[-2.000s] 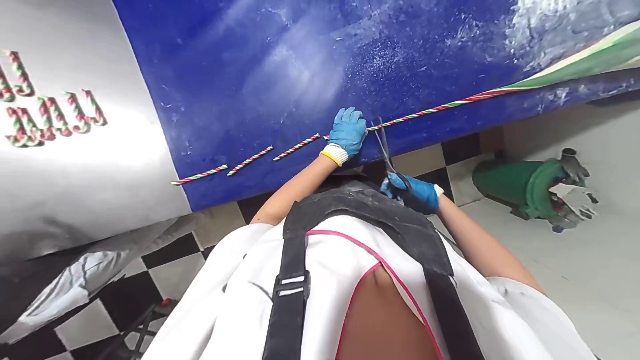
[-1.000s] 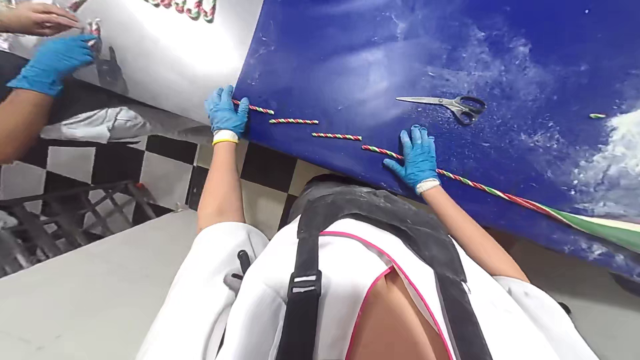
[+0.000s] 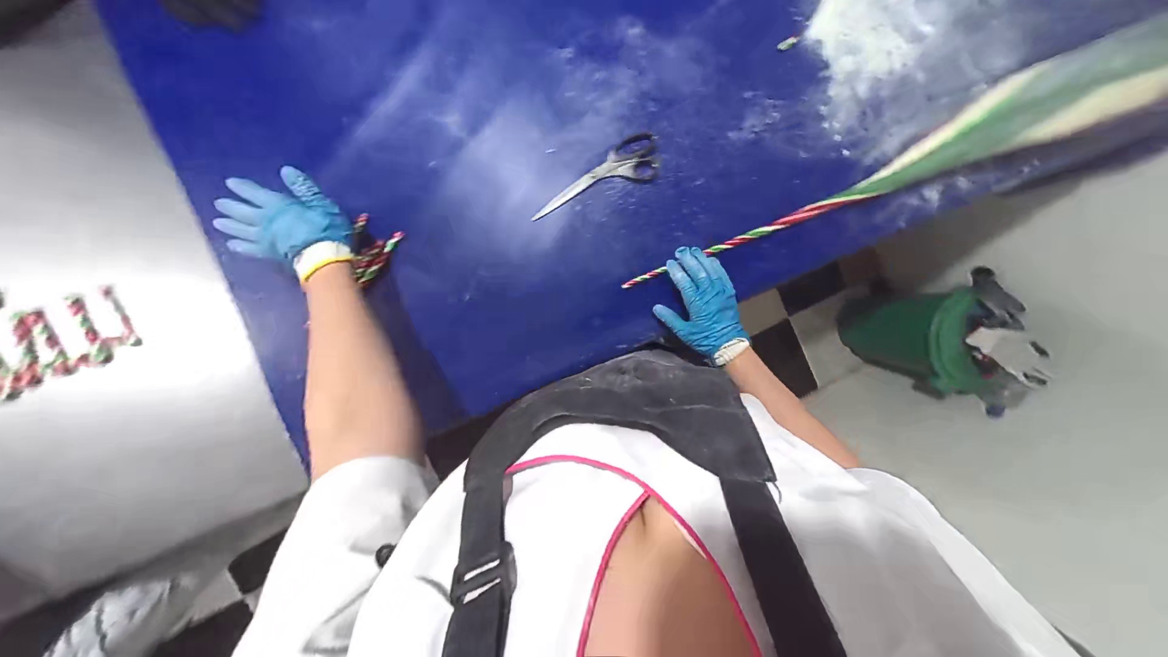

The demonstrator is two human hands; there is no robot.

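Observation:
My left hand (image 3: 283, 219), in a blue glove, lies spread near the left edge of the blue table surface (image 3: 438, 319). Beside its wrist is a small pile of cut striped candy sticks (image 3: 376, 259), partly hidden by my arm. My right hand (image 3: 703, 301), also gloved in blue, rests with its fingers on the thin twisted red, white and green candy rope (image 3: 776, 225). That rope widens into a thick striped candy mass (image 3: 1022, 114) at the upper right. Between the hands and farther back lie metal scissors (image 3: 598, 173) with dark handles.
At the left stands a metal table (image 3: 109, 438) with several bent candy canes (image 3: 68, 342) in a row. White powder (image 3: 876, 55) and a small candy bit (image 3: 788, 43) are on the far blue surface. A green bin (image 3: 903, 338) lies at the right, over the floor.
The cut sticks lay spaced in a line one second ago and are now bunched by my left wrist. The scissors, in my right hand two seconds ago, lie on the table.

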